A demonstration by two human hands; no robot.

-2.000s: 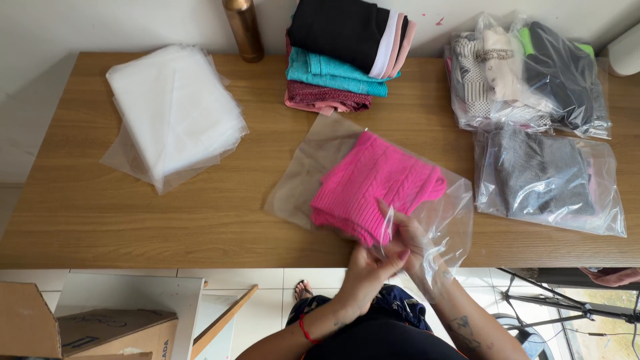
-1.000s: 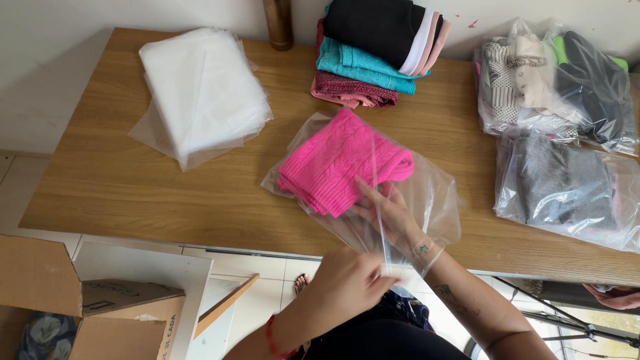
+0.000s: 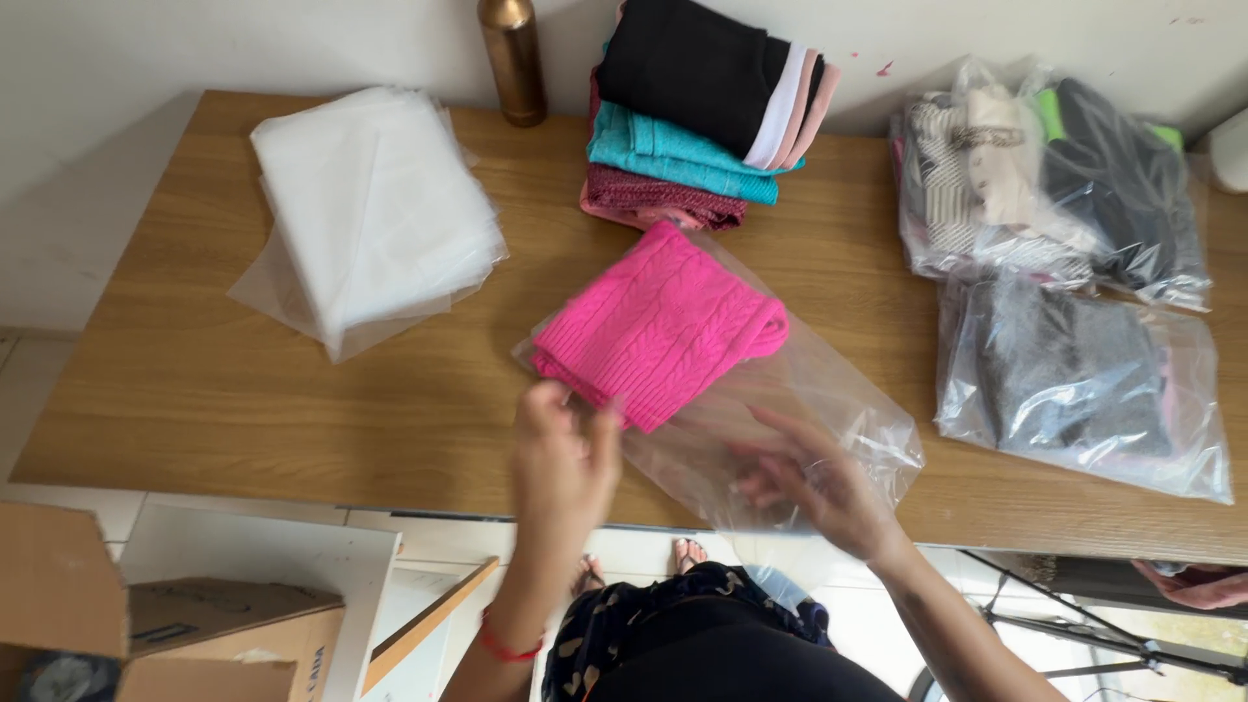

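A folded pink cable-knit garment [image 3: 663,327] lies in a clear plastic bag [image 3: 809,390] at the middle of the wooden table. At the garment's lower left corner is my left hand [image 3: 567,439], its fingers bent and blurred; whether they pinch the bag's edge I cannot tell. My right hand [image 3: 814,478] is at the bag's loose part, right of the garment, with fingers spread. Behind the garment stands a stack of folded clothes, black garment [image 3: 697,73] on top, teal garment [image 3: 682,151] below. A pile of empty clear bags [image 3: 375,214] lies at the left.
A bronze-coloured bottle [image 3: 514,63] stands by the wall. Bagged clothes [image 3: 1053,185] and a bagged grey garment [image 3: 1072,375] lie at the right of the wooden table [image 3: 195,390]. An open cardboard box [image 3: 234,634] is below at left, tripod legs [image 3: 1063,624] at lower right.
My left hand has moved up to the garment's lower left corner from below the bag. My right hand has come off the garment's lower edge and is over the loose plastic.
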